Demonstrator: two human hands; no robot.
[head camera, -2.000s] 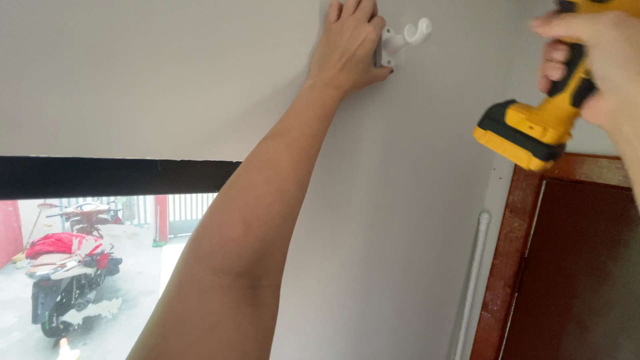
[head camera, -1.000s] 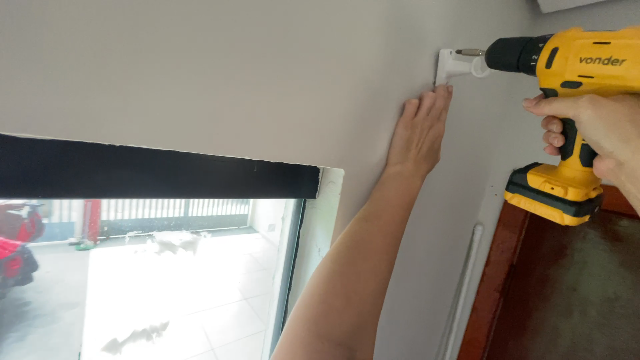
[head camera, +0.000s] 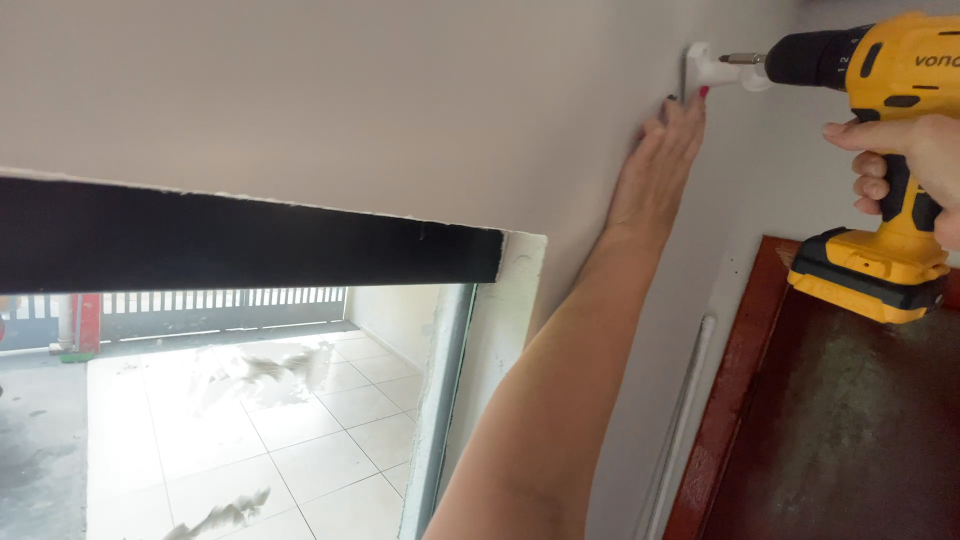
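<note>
A white curtain rod bracket (head camera: 705, 67) stands against the wall at the upper right. My left hand (head camera: 660, 161) lies along the wall just below it, its fingertips at the bracket's lower edge; whether they grip it is hard to tell. My right hand (head camera: 911, 161) is closed around the handle of a yellow and black Vonder cordless drill (head camera: 892, 75), cut off by the right edge of the view. The driver bit (head camera: 742, 58) in its chuck points left toward the bracket's plate. From this angle I cannot tell whether the bit touches a screw.
Below left is a window opening with a black top strip (head camera: 247, 236) and a rough plaster edge (head camera: 517, 262). Outside lie a tiled floor (head camera: 322, 442) and a gate (head camera: 225, 309). A brown wooden door frame (head camera: 720, 390) and a white cable conduit (head camera: 679, 420) are at the lower right.
Two seconds ago the drill was tilted and away from the bracket; now it is level with its bit at the bracket. My left hand has shifted from around the bracket's base to below it.
</note>
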